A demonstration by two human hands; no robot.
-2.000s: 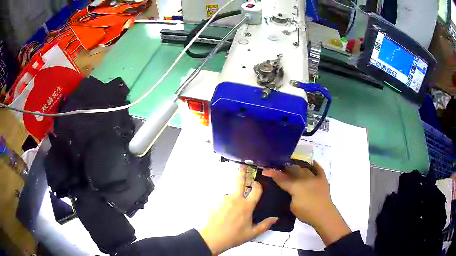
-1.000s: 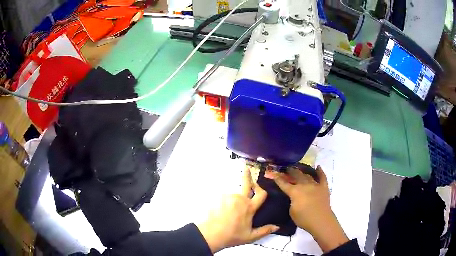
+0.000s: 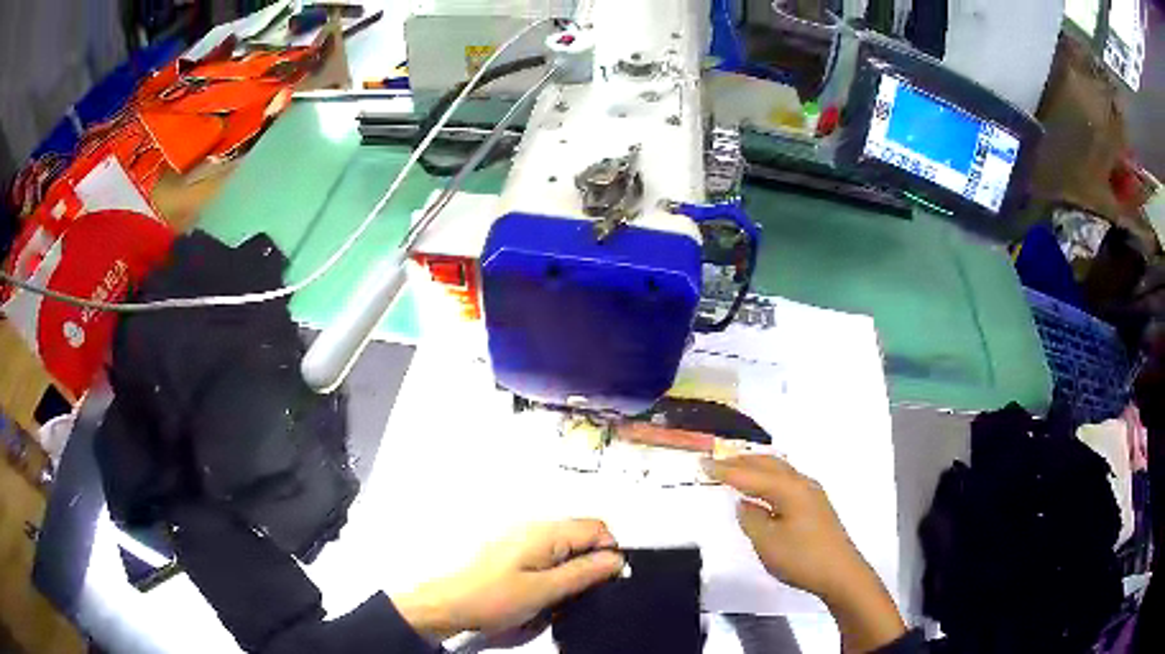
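Note:
A black fabric piece (image 3: 632, 607) lies near the front edge of the white template sheet (image 3: 818, 511). My left hand (image 3: 524, 577) pinches its upper left corner between thumb and fingers. My right hand (image 3: 779, 511) rests at the right end of the sewing template (image 3: 664, 438), its fingertips touching the edge; it holds no fabric. The template, with reddish-brown, yellow and black patches, lies under the blue front cover (image 3: 590, 313) of the machine head. The needle area is mostly hidden by the cover.
A large black fabric pile (image 3: 217, 396) lies at left, with a dark shiny rectangle beside it. A smaller black pile (image 3: 1022, 537) is at right. A pale grey cylinder (image 3: 358, 322) juts out left of the head. The control panel (image 3: 948, 138) stands upper right.
The black fabric has come away from the head towards me in my left hand. My right hand has let go of it and stays by the template, now uncovered. The camera view has shifted.

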